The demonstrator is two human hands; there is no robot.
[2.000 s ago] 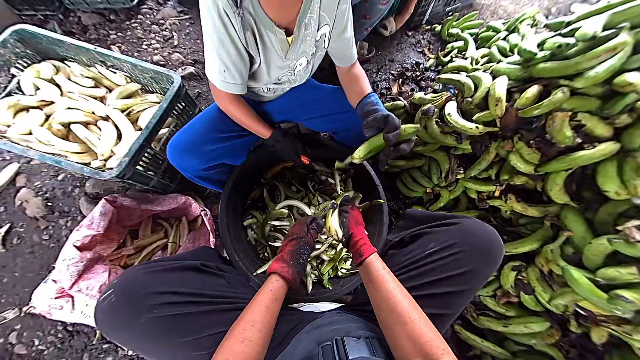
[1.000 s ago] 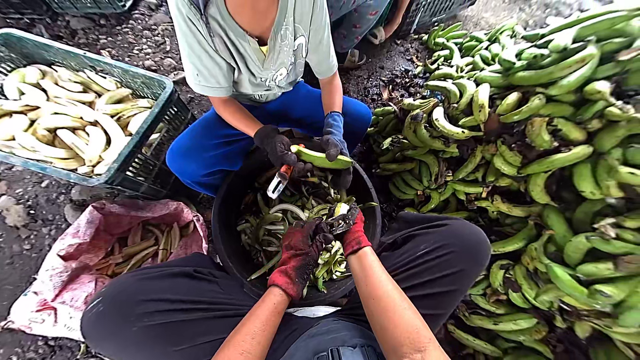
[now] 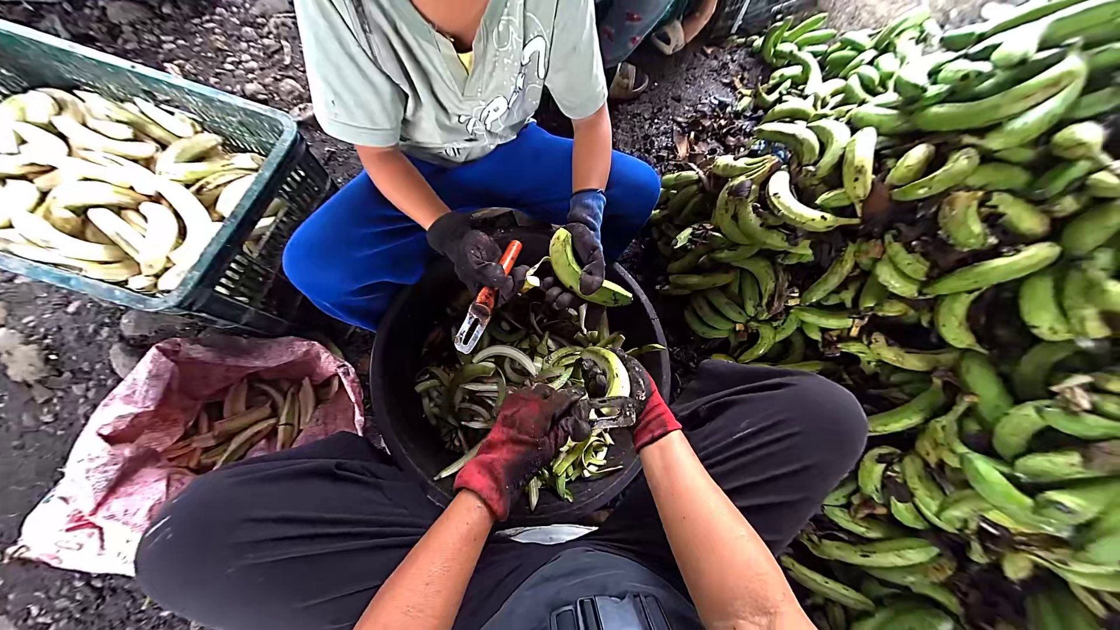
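Note:
My left hand (image 3: 529,437), in a dirty red glove, is shut on a metal-bladed peeler (image 3: 611,412) above a black tub (image 3: 385,385). Opposite it my right hand (image 3: 646,402), gloved in red too, grips a partly peeled plantain (image 3: 610,369). Green and pale peels (image 3: 573,464) lie in the tub below both hands. Across the tub, a person in dark gloves holds an orange-handled peeler (image 3: 488,297) and a green plantain (image 3: 584,276).
At the left stands a green plastic crate (image 3: 289,144) of peeled plantains. A pink sack (image 3: 114,429) with brownish pieces inside lies near my left knee. Green plantains (image 3: 989,271) are heaped along the right. Another person's foot (image 3: 626,80) shows at the top.
The other person's hands, together at a green plantain one second ago, are now farther apart. My hands remain over the tub.

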